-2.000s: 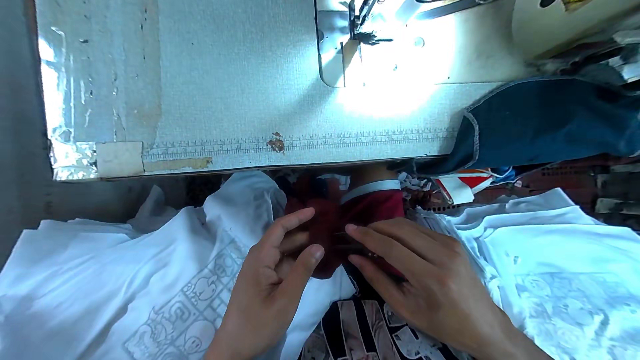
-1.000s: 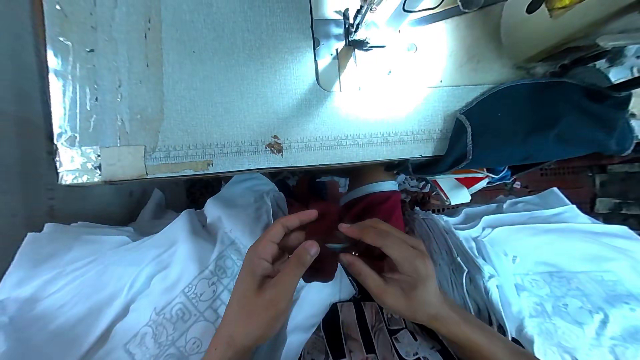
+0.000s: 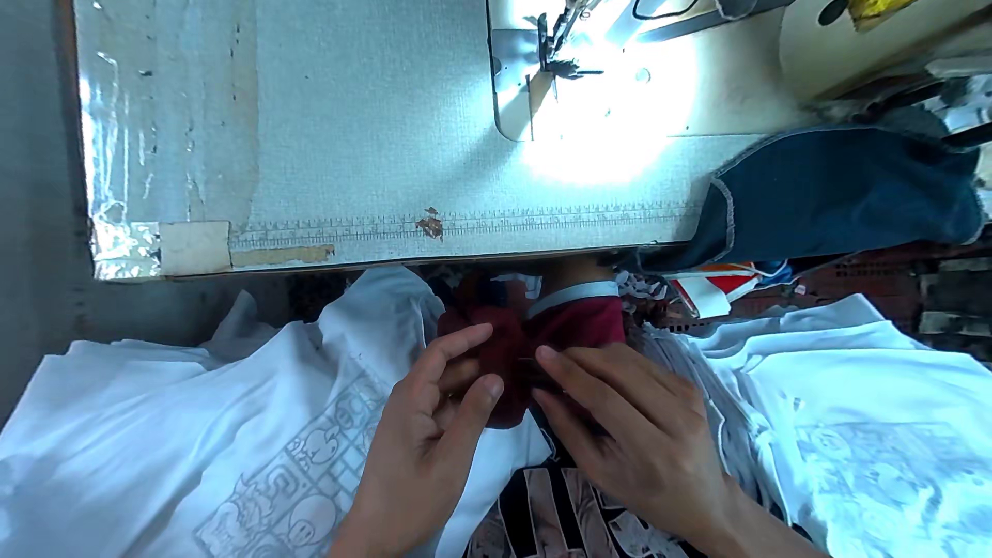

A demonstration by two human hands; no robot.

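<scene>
Dark red fabric [image 3: 577, 324] with a pale band lies below the table edge, between my hands. My left hand [image 3: 434, 426] is beside its left part, thumb and forefinger apart; whether the other fingers grip anything is unclear. My right hand [image 3: 635, 426] is at its right, thumb and forefinger close together near a small dark thing that is too dim to name. White printed cloth [image 3: 287, 457] spreads at the left, and a stack of white printed cloth [image 3: 876, 403] at the right. Patterned black fabric [image 3: 558, 515] shows below the hands.
A sewing machine's presser foot and needle area [image 3: 554, 66] is lit brightly above. The table [image 3: 349, 155] has a printed ruler [image 3: 480, 222] along its front edge. Dark blue fabric [image 3: 837, 198] hangs over the right edge, with a red crate [image 3: 860, 287] below.
My right hand's thumb and forefinger were around a small pale, shiny thing one second ago; that shine no longer shows. My left hand has hardly moved.
</scene>
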